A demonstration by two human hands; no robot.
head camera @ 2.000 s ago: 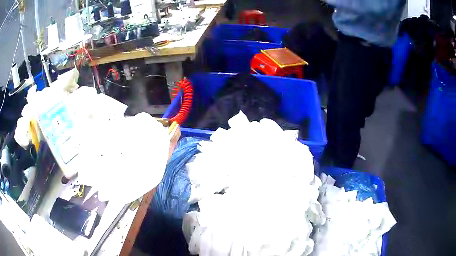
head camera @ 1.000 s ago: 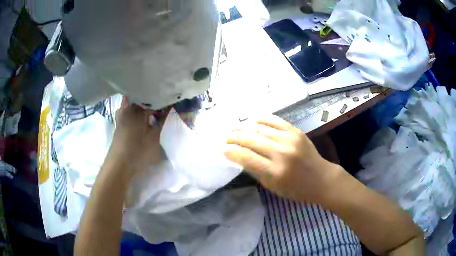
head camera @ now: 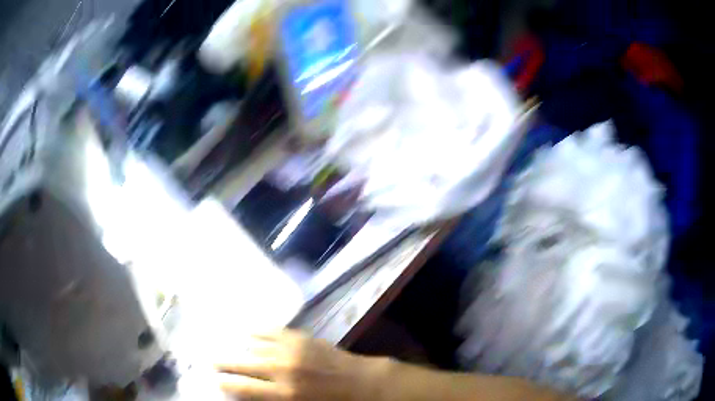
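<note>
The view is strongly blurred. The off-white sewing machine head [head camera: 70,298] fills the lower left. My right hand [head camera: 286,366] lies at the bottom, its fingers reaching left over the front of the bright white machine bed [head camera: 227,274]. Its fingertips are washed out by glare, and I cannot tell whether cloth is under them. My left hand is not in view. The needle area is at the bottom edge and too blurred to read.
A ruffled white heap [head camera: 580,266] stands at the right. A crumpled white cloth bundle [head camera: 431,133] lies beside the blue-lit control panel [head camera: 320,59]. A dark phone [head camera: 286,219] lies on the table behind the bed. The brown table edge [head camera: 392,290] runs diagonally.
The view has swung right and up, so the machine sits lower left and the control panel shows. My left hand and the lap have left the picture. My right hand is now at the bottom edge.
</note>
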